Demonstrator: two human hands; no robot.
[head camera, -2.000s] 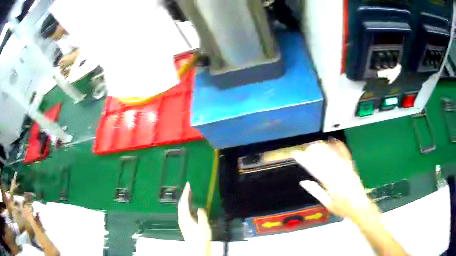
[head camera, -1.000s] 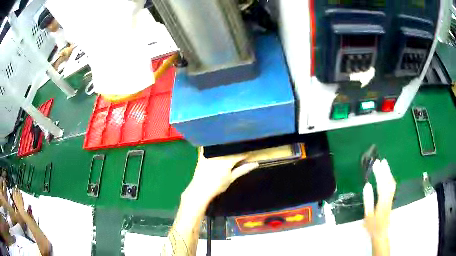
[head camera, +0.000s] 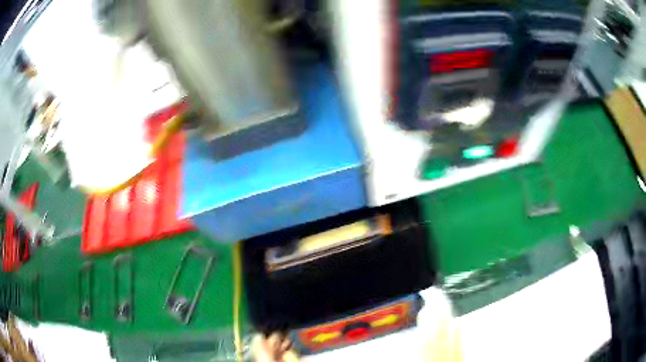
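A phone frame (head camera: 283, 260) lies along the gold-brass press fixture (head camera: 333, 239) in the black press bed (head camera: 333, 290), below the blue press head (head camera: 276, 191). Neither hand touches it. My left hand (head camera: 275, 346) is at the bottom edge, cut off and small, by the left end of the orange-red plate (head camera: 386, 322). My right hand (head camera: 439, 329) is a pale blur at the plate's right end. Blur hides whether either hand holds anything. The plate's red button (head camera: 358, 332) shows between the hands.
More frames lie on the green bench at left (head camera: 190, 284) and right (head camera: 541, 196). A red tray (head camera: 134, 208) is left of the press. The white control box (head camera: 397, 173) stands at right, with red digits lit. A black tray (head camera: 627, 283) is at far right.
The view has swung right and blurred. My left hand has left the fixture and dropped to the plate's left end. My right hand has moved from the right bench to the plate. Red digits now show.
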